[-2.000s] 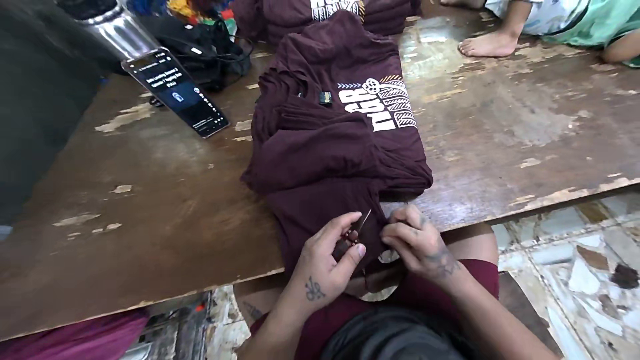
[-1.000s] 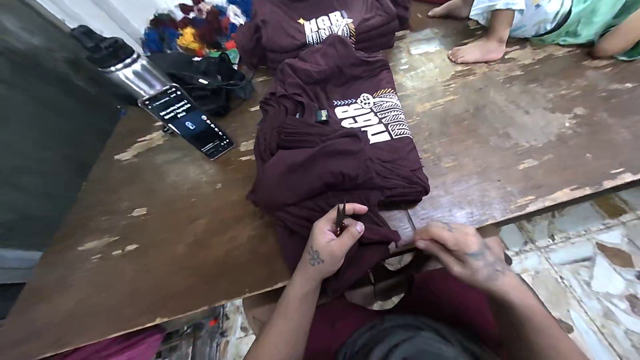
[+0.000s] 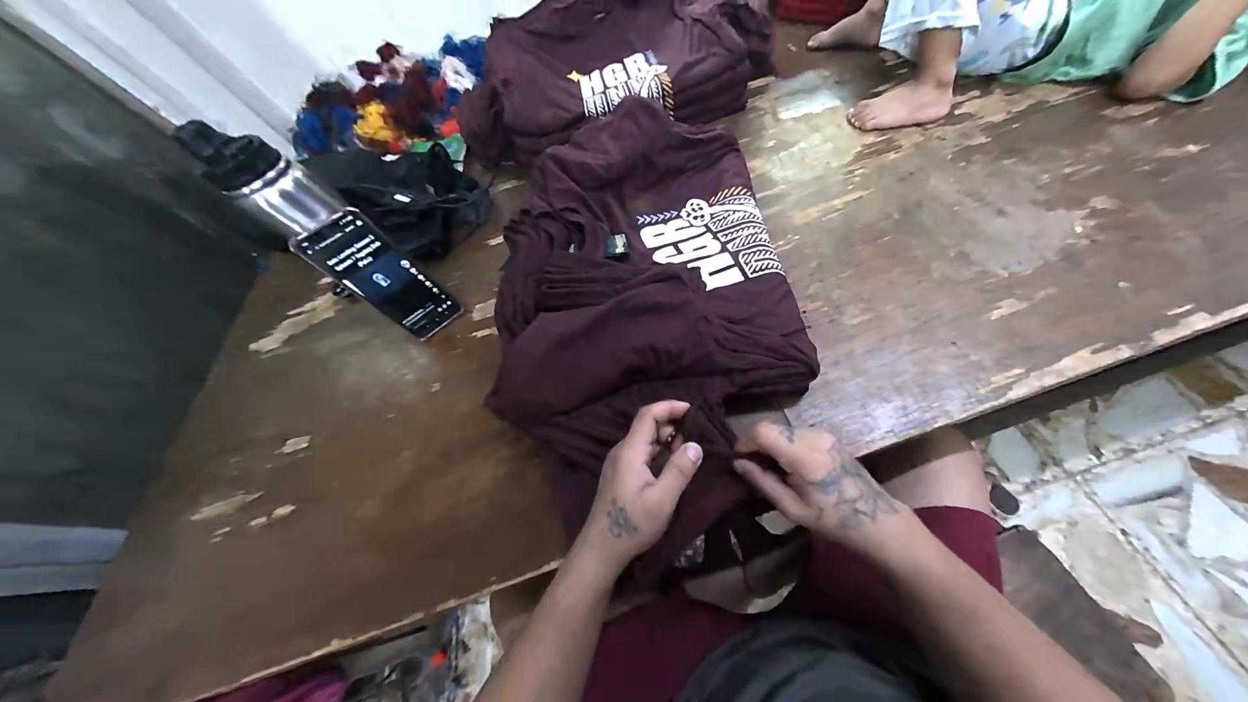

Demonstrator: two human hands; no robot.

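Observation:
A pile of maroon printed shirts (image 3: pixel 624 341) lies on the wooden table, its near part hanging over the edge toward my lap. My left hand (image 3: pixel 648 478) is closed around a small dark tool, perhaps thread snips, over the hanging cloth. What kind of tool it is cannot be made out for certain. Just to its right, my right hand (image 3: pixel 804 473) pinches the maroon fabric between thumb and fingers. Both hands are close together at the table's front edge.
More maroon shirts (image 3: pixel 575 88) lie behind the pile. A phone (image 3: pixel 380 278) leans on a steel bottle (image 3: pixel 297 200) at the left, near a black bag (image 3: pixel 400 195) and colourful yarn or scraps (image 3: pixel 385 107). Another person's bare foot (image 3: pixel 907 102) rests on the table (image 3: pixel 975 244) at the upper right.
My right hand was farther from my left a second ago, drawing out to the right; it is now back close beside it at the cloth. The dark tool stays in my left hand.

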